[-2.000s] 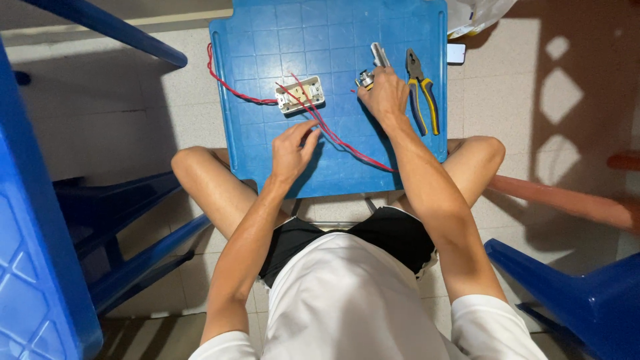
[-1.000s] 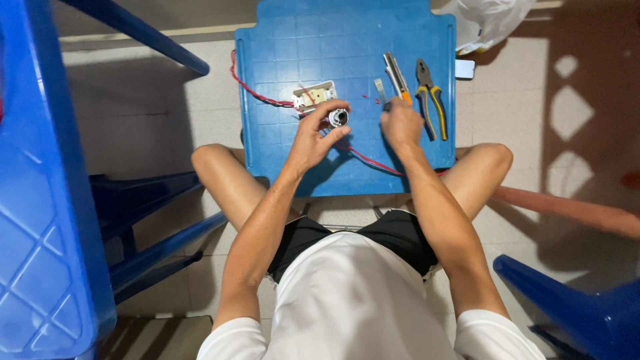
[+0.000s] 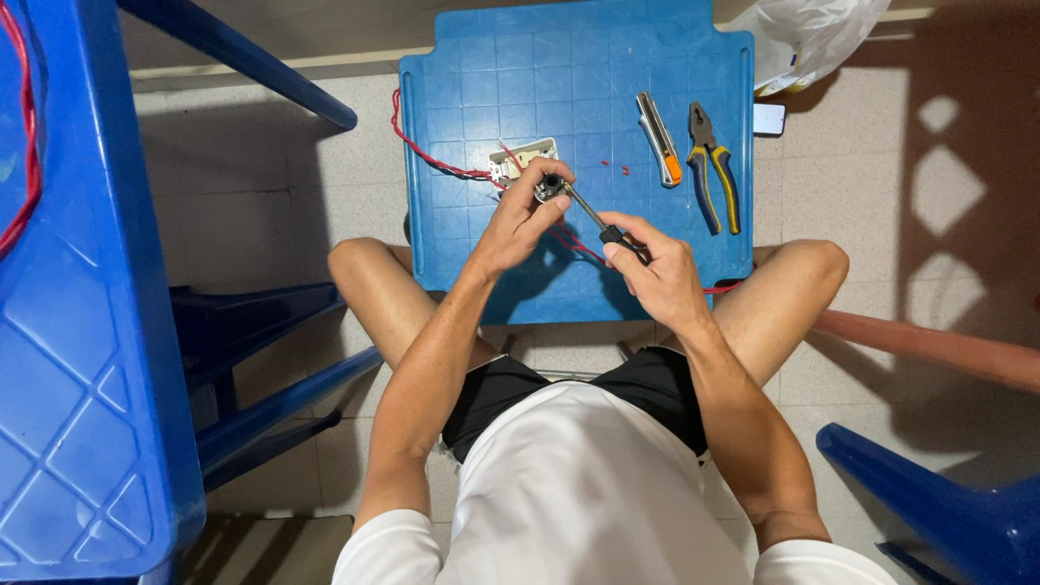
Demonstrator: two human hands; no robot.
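Note:
Between the thumb and fingers of my left hand (image 3: 524, 215) is a small round electrical fitting (image 3: 552, 186) with a black centre. My right hand (image 3: 656, 264) grips a screwdriver (image 3: 589, 213) by its black handle, its tip at the fitting's right side. Partly behind my left fingers, a white electrical box (image 3: 534, 152) lies on the blue plastic table (image 3: 496, 73). Red wires (image 3: 439, 165) run from the box over the table's left edge. More red wire (image 3: 575, 246) passes under my hands towards the lower right.
A utility knife (image 3: 659, 140) and combination pliers (image 3: 711, 166) lie right of my hands. Small red bits (image 3: 625, 171) are near the knife. Beyond the right edge are a phone (image 3: 769, 119) and a plastic bag (image 3: 800, 41). A blue plastic surface (image 3: 81, 366) stands at the left.
The round fitting was by my right hand at first, then in my left. My left hand has moved up to the box. My right hand now holds the screwdriver against the fitting.

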